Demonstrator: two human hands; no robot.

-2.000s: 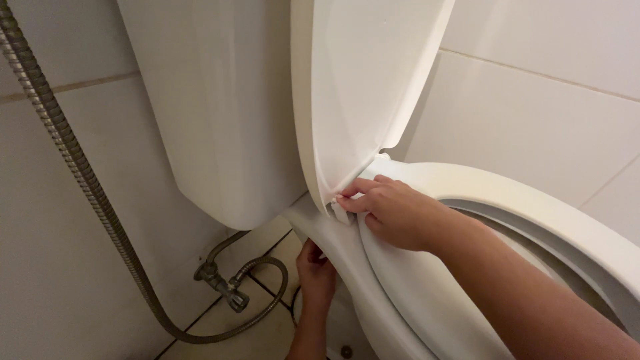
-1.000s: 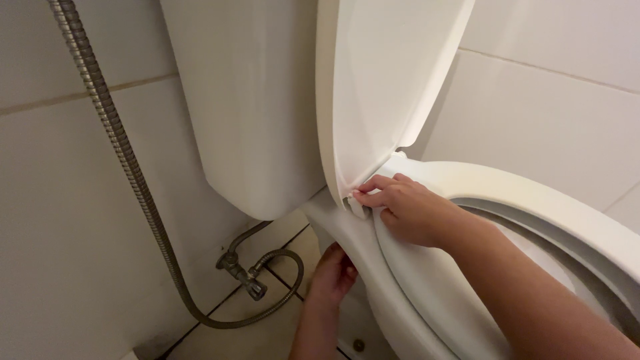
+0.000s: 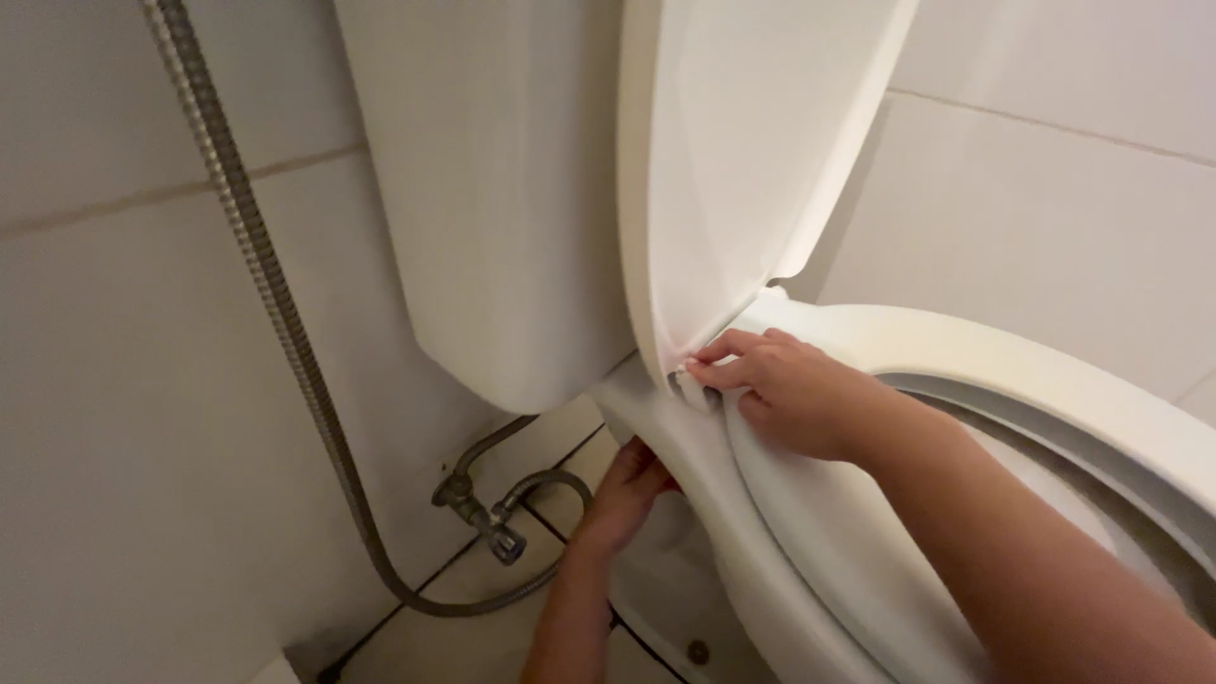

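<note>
A white toilet seat (image 3: 950, 342) lies down on the toilet bowl (image 3: 703, 446), and its lid (image 3: 760, 152) stands raised near the cistern (image 3: 503, 209). The thumb and fingertips of my right hand (image 3: 788, 389) pinch the small white hinge piece (image 3: 686, 376) at the lid's near lower corner. From below, my left hand (image 3: 632, 494) reaches up under the rear rim of the bowl. Its fingertips are hidden behind the ceramic, so what they touch cannot be seen. A second white hinge (image 3: 775, 291) shows at the lid's far corner.
A metal shower hose (image 3: 275, 294) hangs at the left and curves near the floor. Beside my left forearm, an angle valve (image 3: 480, 513) with a braided hose comes off the tiled wall (image 3: 142, 380). A dark round bolt or cap (image 3: 698, 652) sits low by the toilet's foot.
Both hands stay at the same hinge corner, one above and one below the rim. The view has shifted a little, and nothing else has plainly changed.
</note>
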